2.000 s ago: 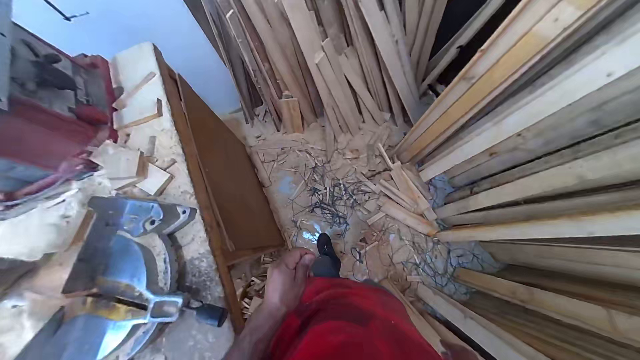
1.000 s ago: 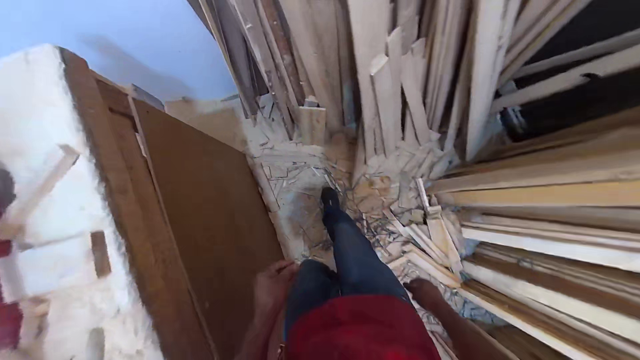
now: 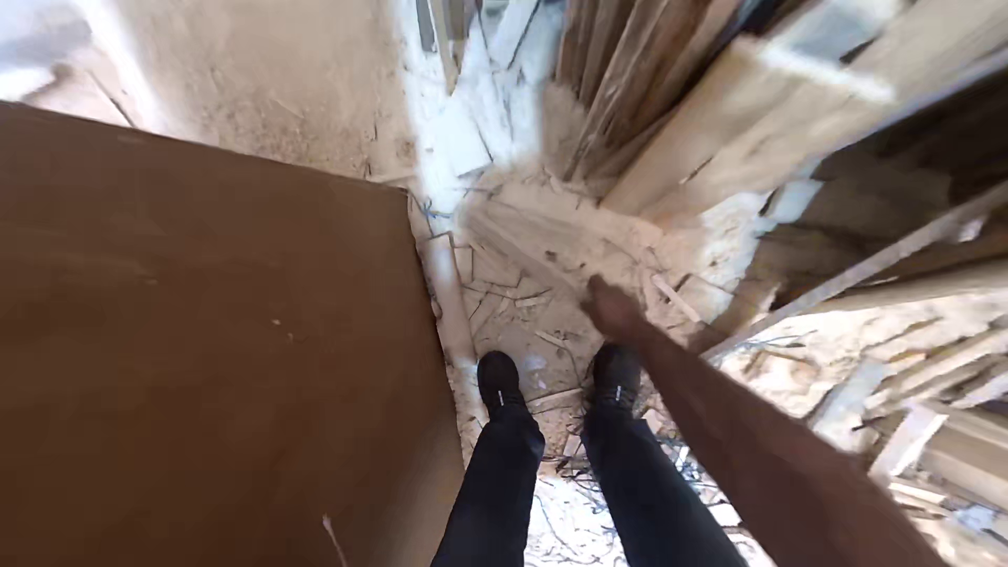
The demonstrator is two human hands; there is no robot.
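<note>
My right hand (image 3: 613, 309) reaches down from the lower right, above the littered floor and just ahead of my right shoe. Its fingers are blurred. A flat wooden strip (image 3: 524, 256) runs from the upper left up to my fingertips; whether the hand touches or holds it I cannot tell. My left hand is out of view. Small wood offcuts (image 3: 673, 295) and shavings lie around the strip.
A large brown panel (image 3: 220, 339) fills the left side, its edge close to my left shoe (image 3: 498, 382). Boards (image 3: 709, 134) lean at the upper right. A thin slat (image 3: 858, 272) slants across the right, above stacked wood pieces (image 3: 969, 425).
My right hand has come forward over the floor from beside my leg. My left hand, seen near my left leg a second ago, has left the view. The view has swung down and closer to the floor.
</note>
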